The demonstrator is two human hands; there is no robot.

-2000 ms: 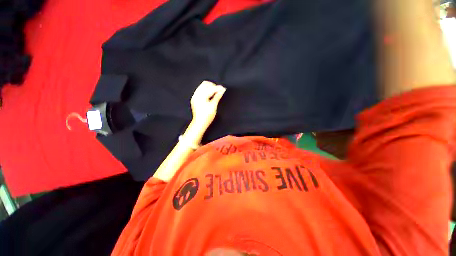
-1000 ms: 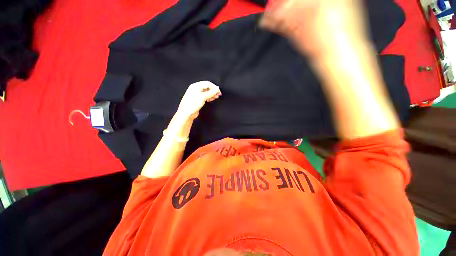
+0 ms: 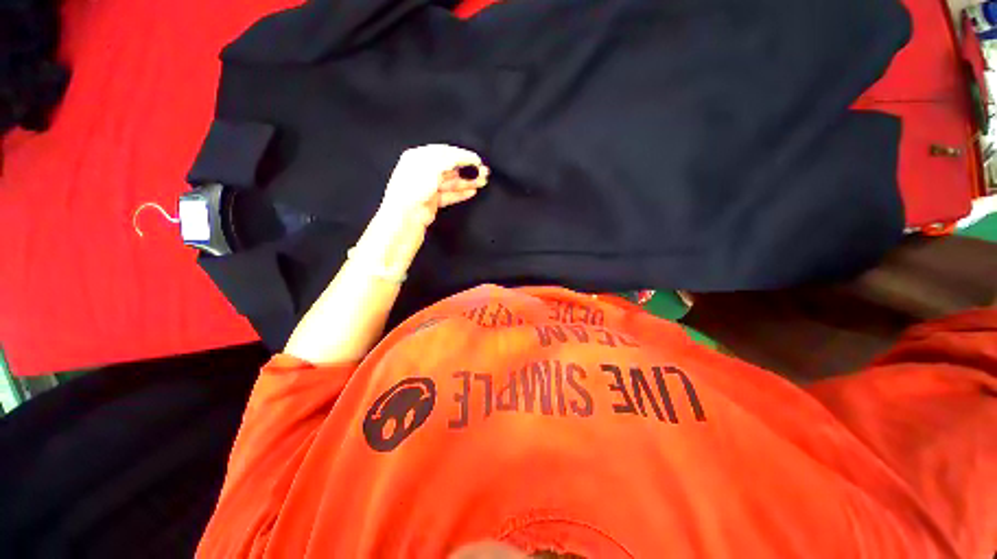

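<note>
A dark navy coat (image 3: 656,164) lies spread out, collar to the left and hem to the right. My left hand (image 3: 421,180) is over the coat's front, left of the picture's middle. Its thumb and fingers are closed around a small round black button (image 3: 468,171). Whether they also pinch coat cloth, I cannot tell. No needle or thread can be made out. My right hand is out of the picture; only my red right sleeve shows at the lower right.
Red cloth (image 3: 88,273) covers the table under the coat. A hanger hook (image 3: 153,218) and white label (image 3: 195,218) stick out at the collar. Dark fabric (image 3: 27,71) lies at the upper left, more dark cloth (image 3: 120,470) at the lower left. Small items stand at the right edge.
My right hand, blurred above the coat a second ago, has left the picture. The black button now shows clearly in my left hand's fingers. The view has shifted slightly.
</note>
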